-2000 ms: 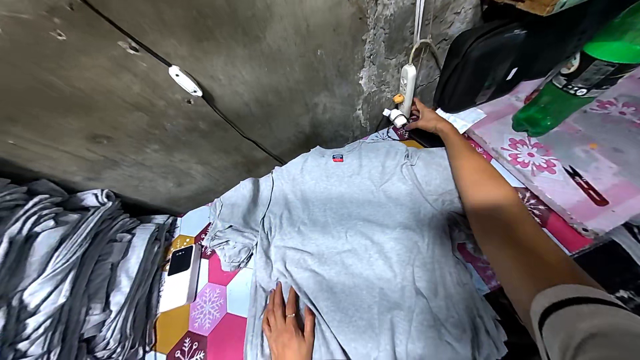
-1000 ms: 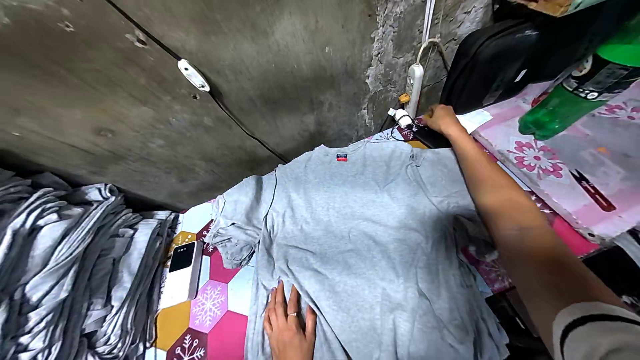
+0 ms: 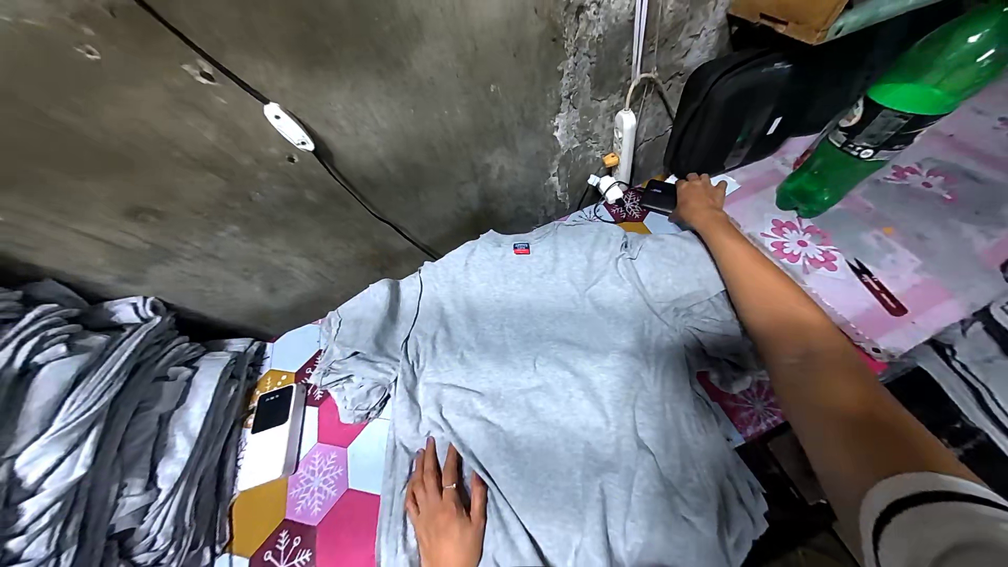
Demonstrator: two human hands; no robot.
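Note:
A stack of grey T-shirts [image 3: 551, 354] lies spread over a table with a patterned cover, a small label at the top one's neckline. Flat on its lower left part rests my left hand [image 3: 447, 504], fingers apart, a ring on one finger. My right arm reaches to the far right corner, where my right hand [image 3: 699, 197] is at a dark phone-like device [image 3: 659, 197], beside a white charger [image 3: 606, 187] with a cable. The fingers of that hand are partly hidden, so its hold on the device is unclear.
Folded grey garments [image 3: 102, 441] are piled at left, beside a white power bank [image 3: 272, 433]. At right are a green plastic bottle [image 3: 890, 118], red-handled thread snips [image 3: 878, 287] and a black case [image 3: 732, 110]. A power strip [image 3: 624, 142] hangs by the concrete wall.
My right hand has moved from beside the charger and orange plug to the right, and the dark device now shows beside it. My left hand has stayed on the shirt.

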